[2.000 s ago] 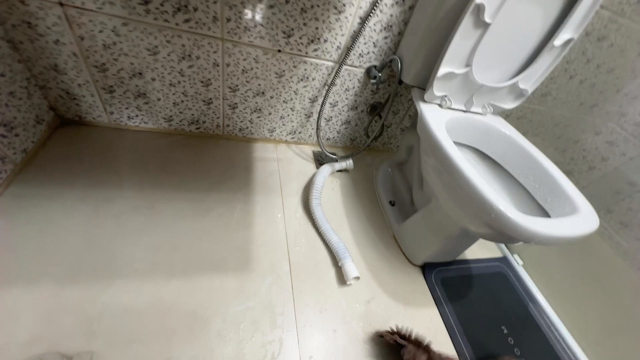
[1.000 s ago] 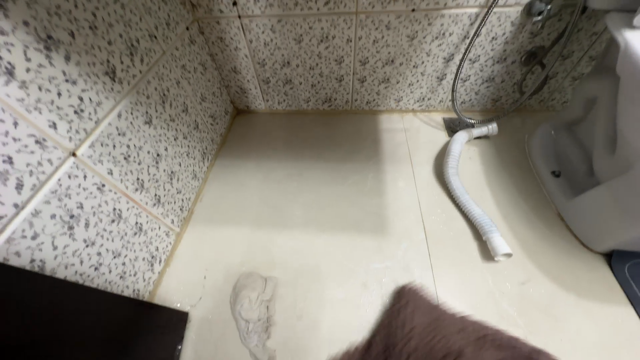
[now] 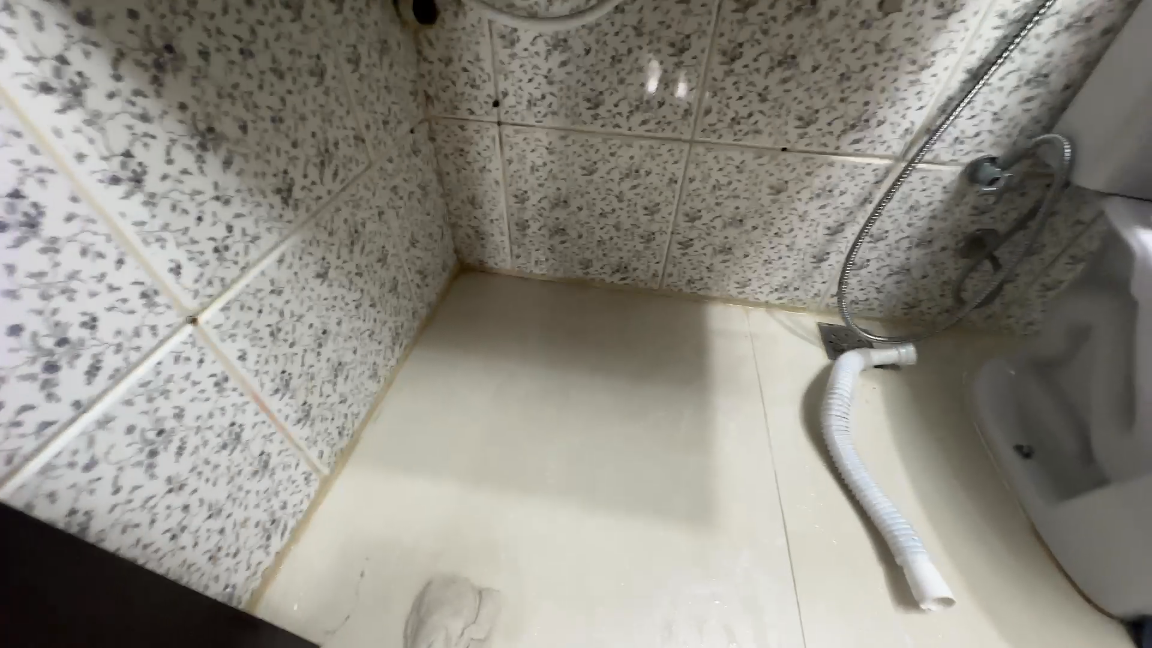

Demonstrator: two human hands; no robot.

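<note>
Neither of my hands shows in the head view. A white corrugated drain hose (image 3: 855, 459) lies on the pale floor (image 3: 576, 432), its upper end beside a square floor drain (image 3: 842, 338). A metal flexible shower hose (image 3: 886, 198) hangs in a loop down the tiled wall and reaches the floor by the drain. At the bottom edge lies a greyish, crumpled-looking patch (image 3: 450, 612), cut off by the frame; what it is I cannot tell.
The white toilet base (image 3: 1080, 468) stands at the right. Metal wall valves (image 3: 987, 173) sit left of it. Floral tiled walls (image 3: 594, 198) meet in a corner. A dark flat surface (image 3: 108, 585) fills the lower left, and a pale pipe (image 3: 549, 20) curves at the top.
The view has swung left, from the toilet toward the corner. The brown furry thing seen at the bottom in both earlier frames is out of view. The drain hose lies as before.
</note>
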